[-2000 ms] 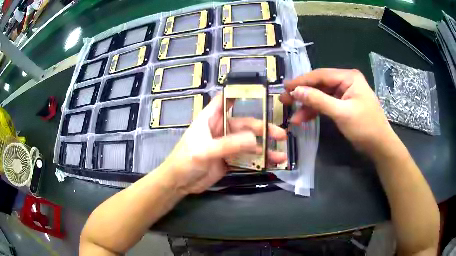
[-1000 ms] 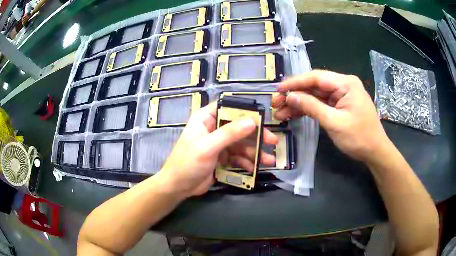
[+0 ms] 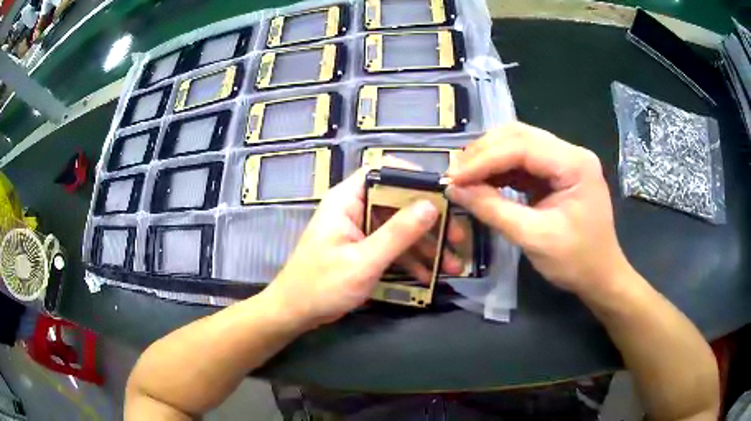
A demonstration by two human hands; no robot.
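My left hand holds a phone frame upright above the tray's near right part, thumb on its gold face and fingers showing through its window. The frame's black end points away from me. My right hand has its thumb and index fingertip pinched at the frame's upper right corner, with a tiny silver part just showing between them. The blister tray lies beneath, with gold-edged and black frames in its pockets and a whitish liner. One near pocket holds no frame.
A clear parts bag full of silver bits lies to the right. A black flat slab is behind it. A neighbouring stack shows at the far right. A white fan and red stools are at the left.
My right hand has moved left and down to the frame's upper corner. The frame in my left hand was turned end for end earlier and has now risen slightly.
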